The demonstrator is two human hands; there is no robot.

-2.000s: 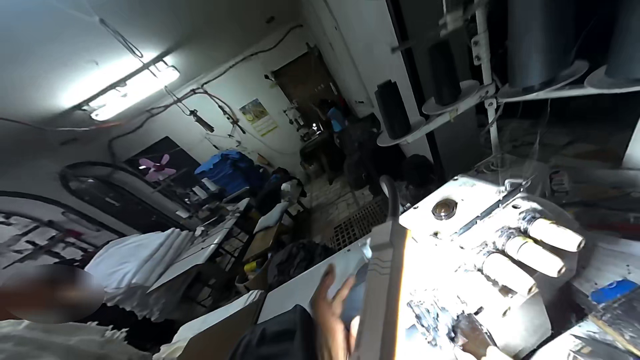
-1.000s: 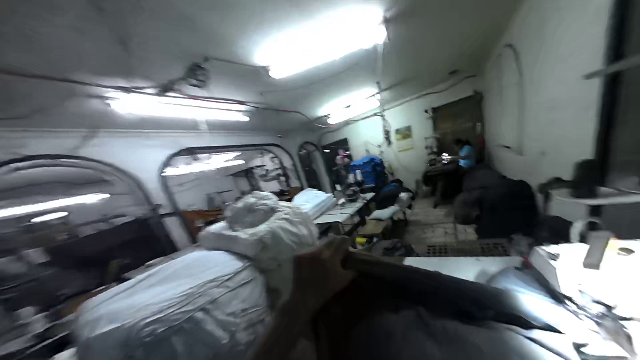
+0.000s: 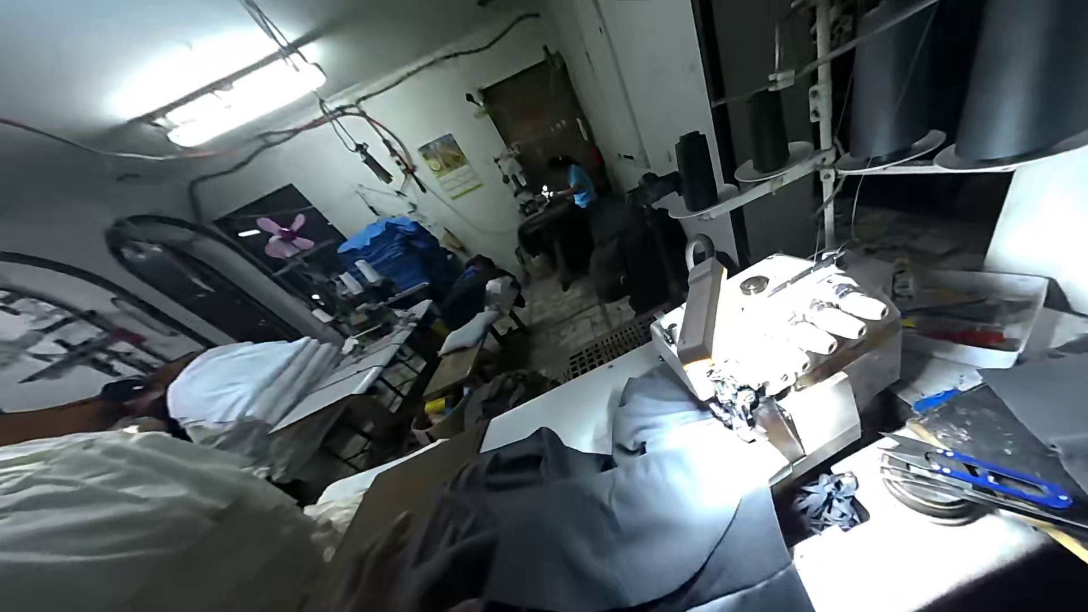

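Note:
Dark grey cloth lies bunched over the white machine table, its right part under the bright lamp at the front of a white overlock sewing machine. Along the bottom edge a sliver of skin shows beside the cloth; which hand it belongs to, and whether it grips the cloth, cannot be told. A blurred brownish shape left of the cloth may be part of my left hand. My right hand is not visible. Blue-handled thread snips rest to the right of the machine, over a round metal object. Dark thread or fabric scraps lie near them.
Large thread cones stand on a rack above the machine. A white tray with small items sits at right. Piled white cloth fills the lower left. Farther back are work tables, blue cloth stacks and a seated person.
The hand raised with the dark cloth one second ago has dropped mostly out of sight, and the cloth now lies lower, by the machine. The view has swung back right and tilted.

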